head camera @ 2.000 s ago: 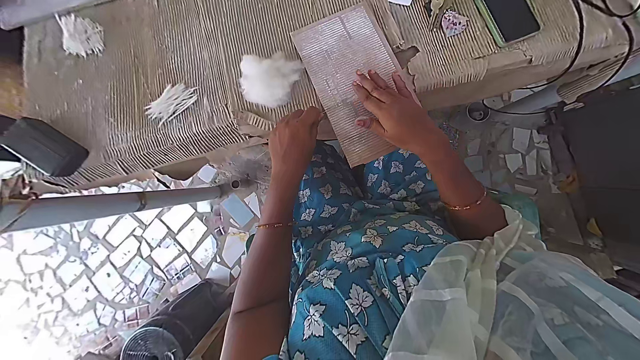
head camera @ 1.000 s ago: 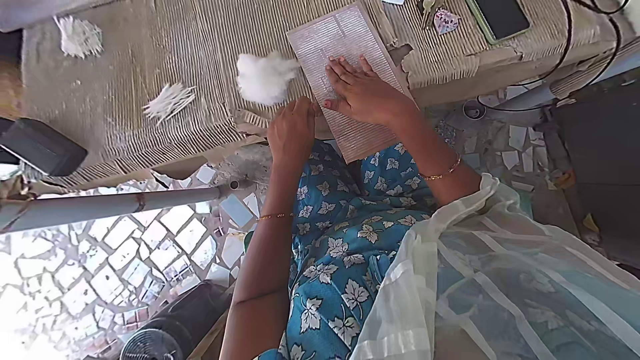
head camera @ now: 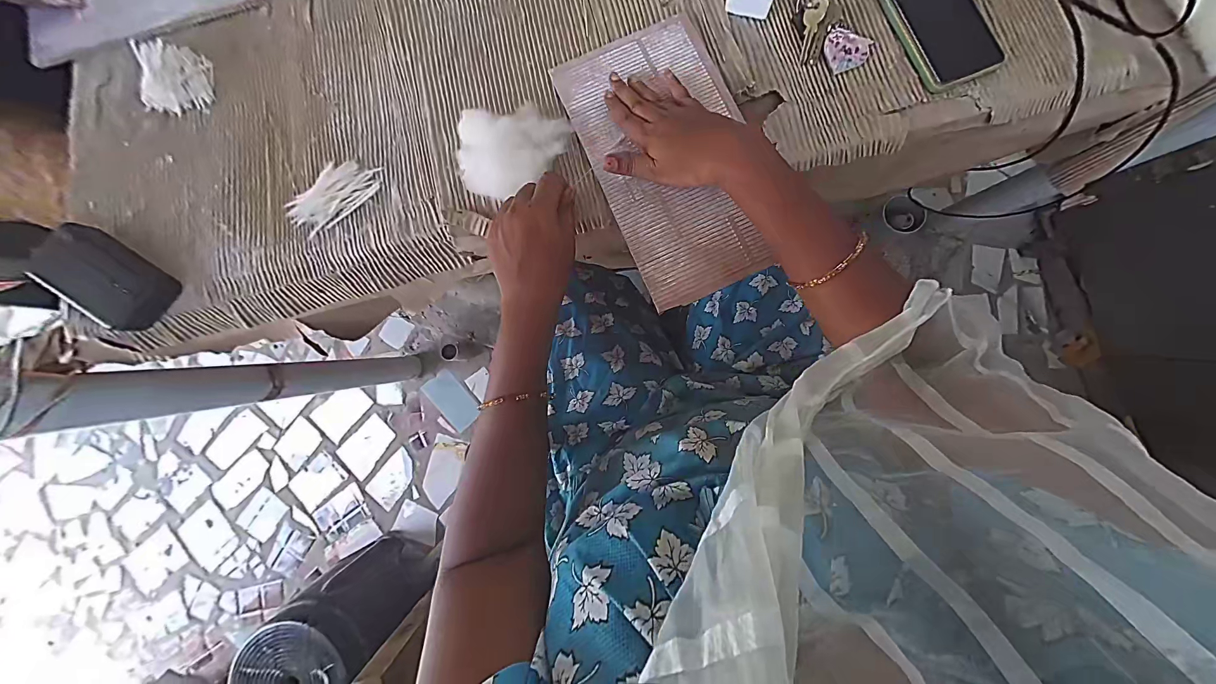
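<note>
A ribbed rectangular board (head camera: pixel 698 233) lies slanted over the table edge, its lower end above my lap. My right hand (head camera: pixel 674 133) rests palm down on its upper part, fingers spread. Just left of the board, my left hand (head camera: pixel 534 223) has its fingertips pinched together beside a fluffy white cotton clump (head camera: pixel 503 152). A thin pale strand seems to run from those fingertips toward the board; it is too fine to tell clearly. Farther left lie a small pile of thin white cotton wicks (head camera: pixel 332 197) and a second white bundle (head camera: pixel 173 76).
On the corrugated table cover (head camera: pixel 399 85) are a smartphone (head camera: pixel 945 38), keys (head camera: pixel 813 28) and a patterned heart-shaped item (head camera: pixel 846 48) at the right. Black cables (head camera: pixel 1078 85) loop at the right edge. A black case (head camera: pixel 104 275) sits at the left edge, above a metal pipe (head camera: pixel 323 378).
My right hand has shifted up and left on the board since the oldest frame. My left hand stays near the cotton clump at the table edge.
</note>
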